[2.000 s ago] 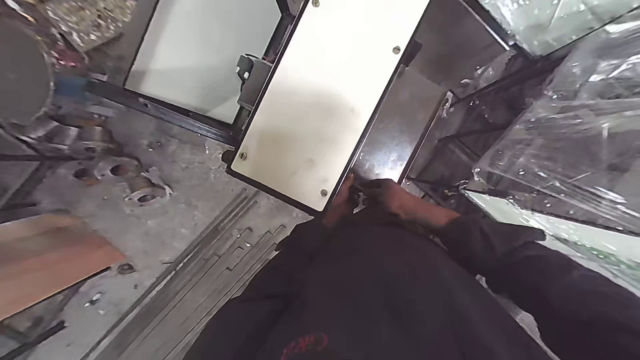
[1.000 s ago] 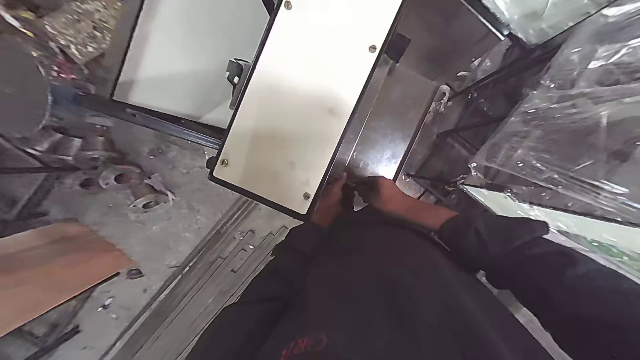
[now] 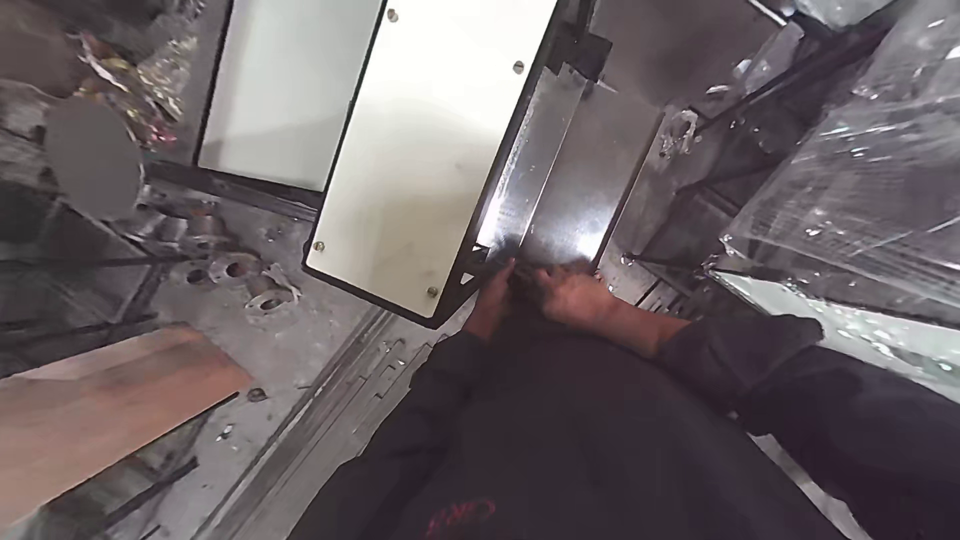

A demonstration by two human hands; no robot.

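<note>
Both my hands are close together at the near end of a shiny sheet-metal surface (image 3: 585,172), right in front of my dark top. My left hand (image 3: 495,296) is beside the lower right corner of a white panel (image 3: 420,165) with a black edge and screws at its corners. My right hand (image 3: 574,296) rests at the metal's near edge, fingers bent inward toward the left hand. Something small and dark lies between the hands; what it is, and whether either hand grips it, cannot be made out.
A second white panel (image 3: 281,90) in a dark frame lies to the left. Flanged metal pipe fittings (image 3: 262,292) and long metal strips (image 3: 322,427) lie on the floor. A reddish-brown board (image 3: 112,412) is at lower left. Plastic-wrapped goods (image 3: 870,180) stand at right.
The view has shifted slightly. Both hands remain together at the near end of the metal surface, beside the white panel's corner.
</note>
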